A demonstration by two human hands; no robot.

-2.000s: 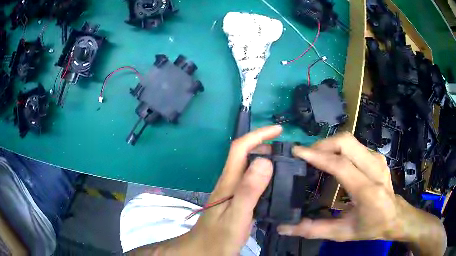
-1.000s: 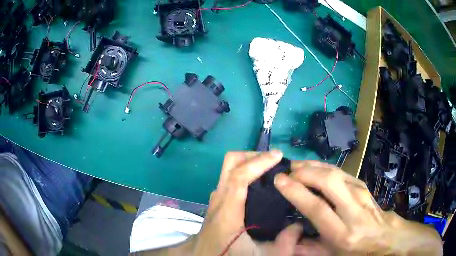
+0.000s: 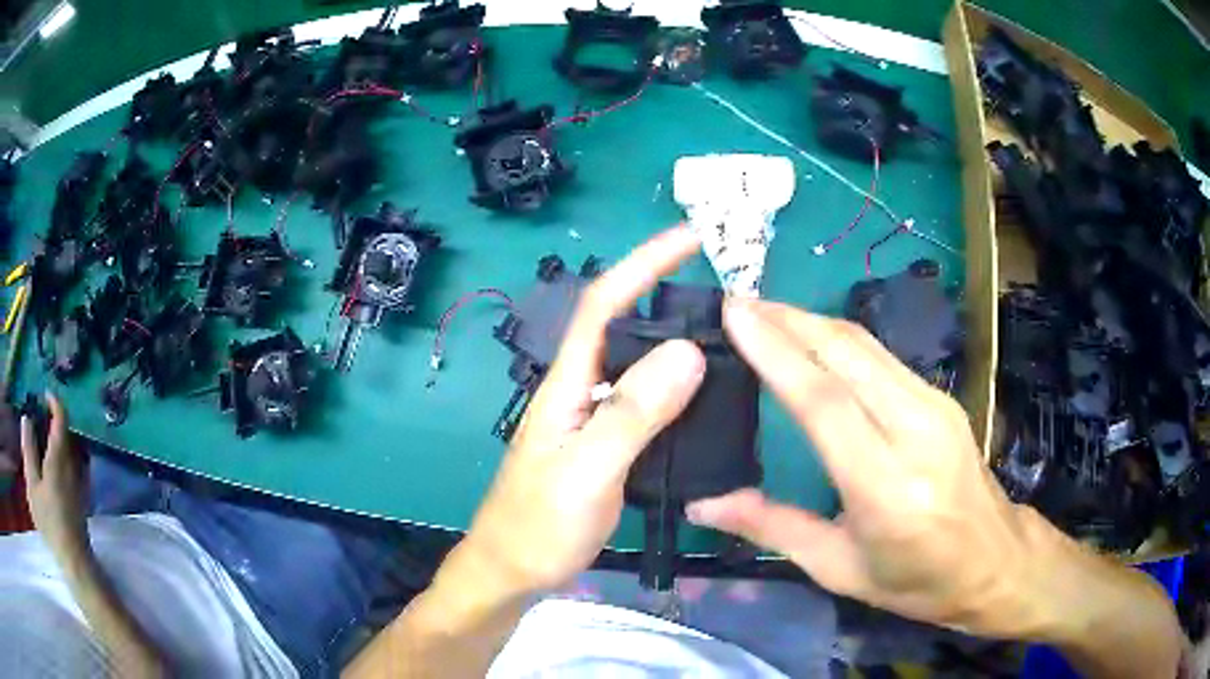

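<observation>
A black housing assembly (image 3: pixel 697 431) is held between both my hands in front of me, with its prongs pointing down. My left hand (image 3: pixel 571 438) grips its left side, thumb on its face; a small white plug (image 3: pixel 601 391) shows by that thumb. My right hand (image 3: pixel 876 464) holds its upper edge and lower right side with the fingertips. The wrapped hammer (image 3: pixel 734 199) lies just beyond, its white head pointing away and its handle hidden by the housing and hands. Another housing (image 3: pixel 541 312) lies back-plate up on the green mat, partly hidden behind my left hand.
Several open housings lie at left and back, one near the middle (image 3: pixel 518 157). An open frame (image 3: pixel 606 51) lies at the back. A housing (image 3: pixel 909 312) lies beside the cardboard tray (image 3: pixel 979 239) heaped with black parts. A neighbour's hand (image 3: pixel 56 478) is at far left.
The view has shifted, showing more of the belt side and the left. The held housing has been raised and turned, with prongs now pointing down. My right fingers have opened wider around it.
</observation>
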